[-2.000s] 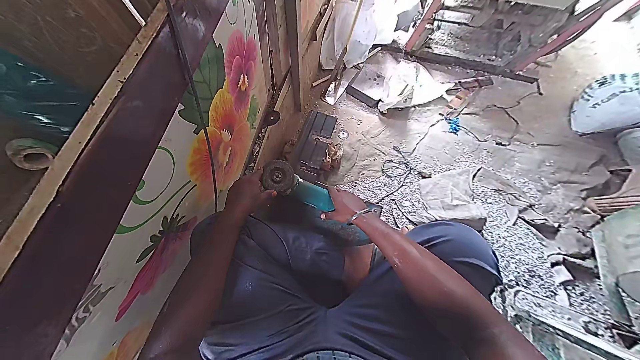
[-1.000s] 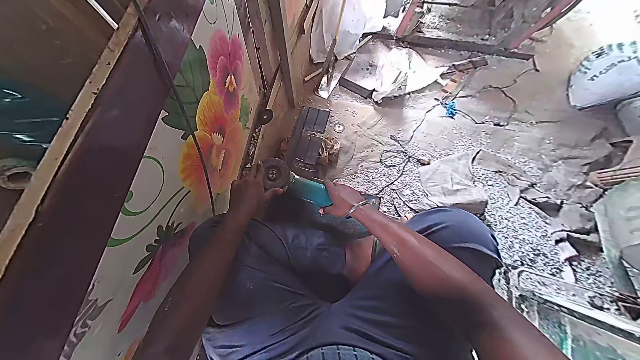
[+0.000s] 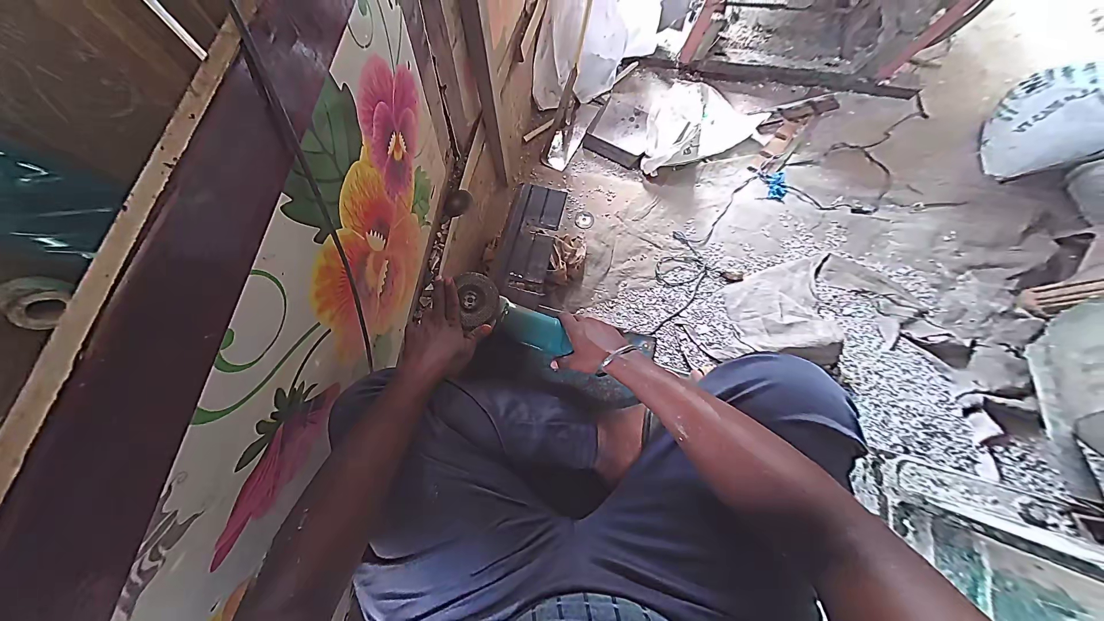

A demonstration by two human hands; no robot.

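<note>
An angle grinder [image 3: 533,329] with a teal body lies across the space above my lap, its round dark disc [image 3: 477,302] at the left end and facing up. My right hand [image 3: 590,342], with a metal bracelet at the wrist, is closed around the grinder's rear body. At the disc's left edge is my left hand [image 3: 442,338], its fingers by the disc and the grinder's head; whether it grips the head or a piece beneath is hidden. A flower-printed panel [image 3: 285,285] in a dark frame stands to the left of my left hand.
A black case [image 3: 528,241] sits on the floor beyond the grinder. Cables [image 3: 690,267] and a crumpled grey sack [image 3: 780,306] lie on the littered floor at right. A dark cord [image 3: 332,233] hangs across the panel. A white sack [image 3: 1044,121] stands at far right.
</note>
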